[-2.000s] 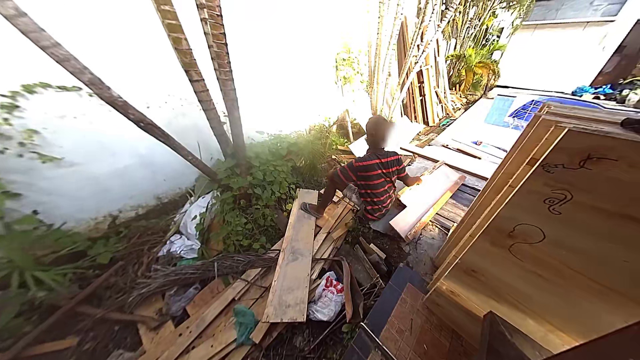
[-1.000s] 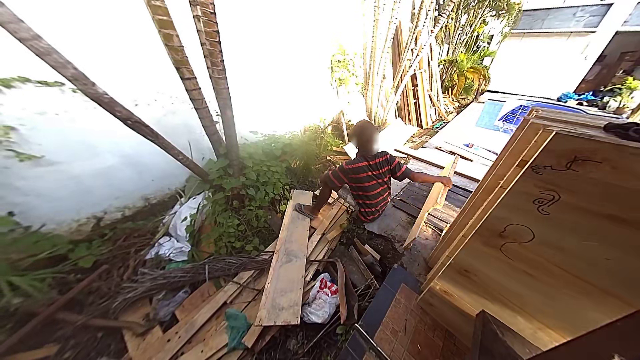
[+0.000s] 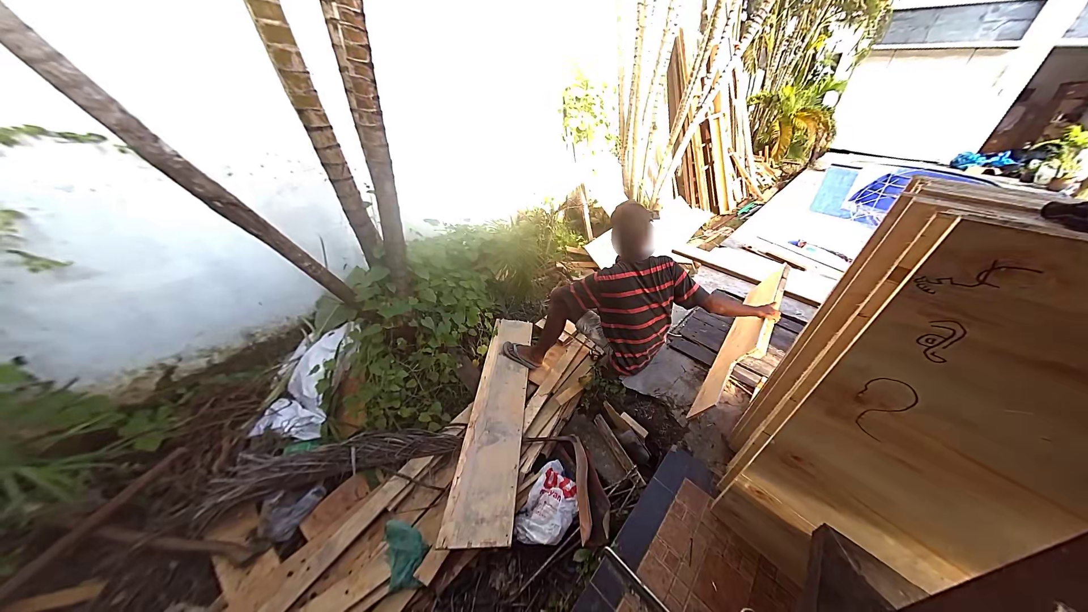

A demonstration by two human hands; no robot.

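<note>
Neither of my hands shows in the head view. A person (image 3: 637, 306) in a black and red striped shirt sits near the middle, back turned to me. One sandalled foot of the person rests on a wide plank (image 3: 489, 442) that lies over a pile of boards (image 3: 365, 544). The person's outstretched hand (image 3: 767, 312) holds a wooden board (image 3: 739, 340) tilted up on its edge. Large plywood panels (image 3: 960, 374) with black scribbled marks stand at the right.
White plastic bags (image 3: 548, 507), a green cloth (image 3: 406, 552) and dry palm fronds (image 3: 331, 459) lie about the pile. Palm trunks (image 3: 374, 144) rise before a white wall at left. Tall boards (image 3: 705, 136) lean at the back. Reddish tiles (image 3: 688, 552) lie below the panels.
The person's arm has stretched out to the right, and the light board there has gone from lying flatter to tilted up on edge in the person's hand.
</note>
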